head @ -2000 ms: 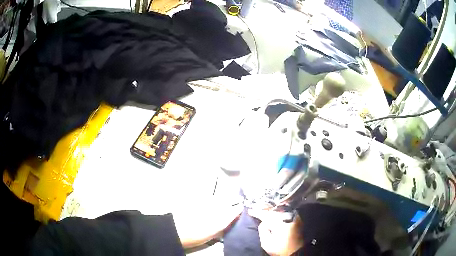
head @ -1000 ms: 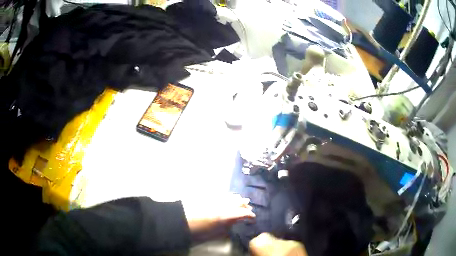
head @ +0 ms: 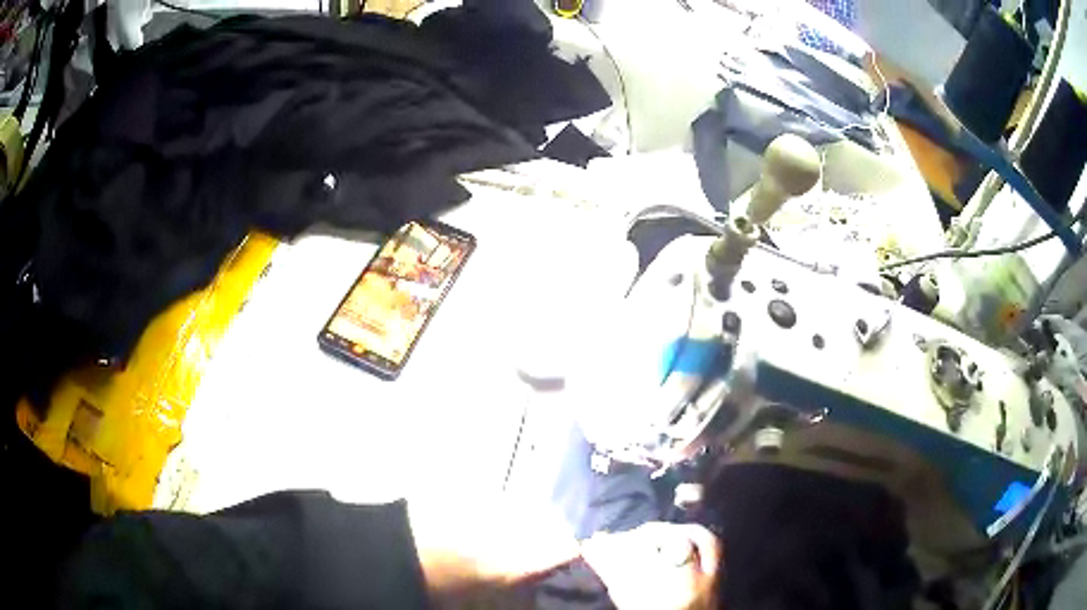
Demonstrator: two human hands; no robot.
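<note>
Dark navy cloth (head: pixel 614 498) lies below the needle area (head: pixel 644 459) of the white sewing machine (head: pixel 834 328). My right hand (head: pixel 656 566) is at the bottom centre, its fingers curled on this cloth just below the needle area. My left hand (head: pixel 513 558) reaches in from the left under a dark sleeve, washed out by the bright light. Its fingertips meet or pass behind my right hand, so their grip is hidden. A black garment part (head: pixel 811 536) lies right of my right hand. The presser foot and needle cannot be made out in the glare.
A phone (head: pixel 399 298) with a lit screen lies on the white table (head: pixel 274 393). A large black garment heap (head: pixel 238 131) is behind and left of it. Yellow shiny plastic (head: pixel 155 393) lies at the left edge. Dark cut pieces (head: pixel 799 101) lie beyond the machine.
My hands were apart over the navy cloth one second ago; now they are close together near the needle area. Less navy cloth shows. The whole view has shifted a little.
</note>
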